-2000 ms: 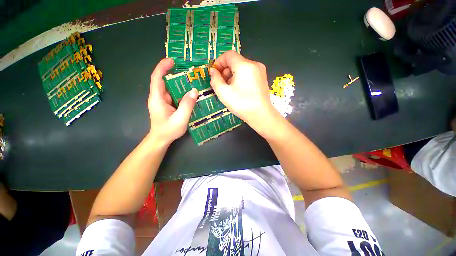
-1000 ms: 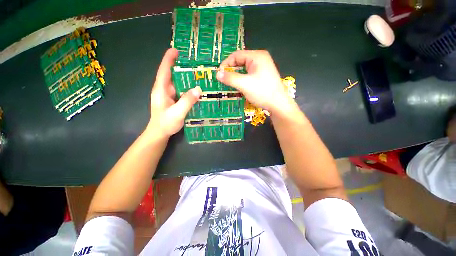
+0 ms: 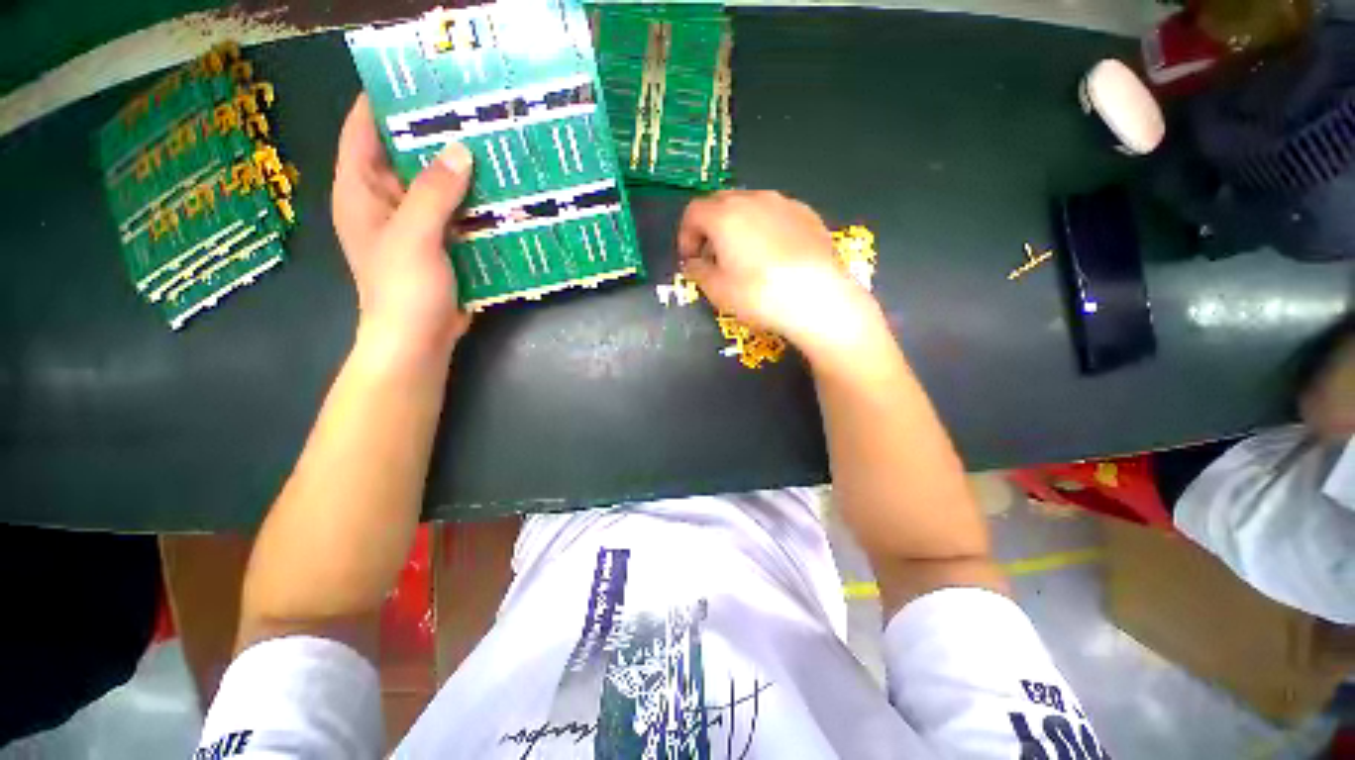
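My left hand [image 3: 398, 223] holds a green PCB panel [image 3: 520, 156] by its left side, thumb on its face, raised above the bench. A yellow part [image 3: 453, 33] sits in the panel's top row; the lower rows show no yellow. My right hand [image 3: 758, 260] is over the loose pile of yellow parts [image 3: 755, 345], fingertips bent down at its left edge. Whether the fingertips pinch a part cannot be told. The hand hides the middle of the pile. A small whitish piece [image 3: 678, 291] lies just below the fingertips.
A stack of unfilled panels [image 3: 681, 97] is partly behind the held panel. Filled panels [image 3: 201, 193] fan out at left. At right are a stray yellow piece [image 3: 1030, 264], a black phone [image 3: 1103, 282], a white oval object [image 3: 1123, 107] and a dark ribbed housing [image 3: 1293, 149]. A person's white sleeve [image 3: 1278, 505] shows at far right.
My left hand has lifted the panel and moved it left, away from the unfilled stack. My right hand has left the panel's top row and dropped to the loose yellow pile.
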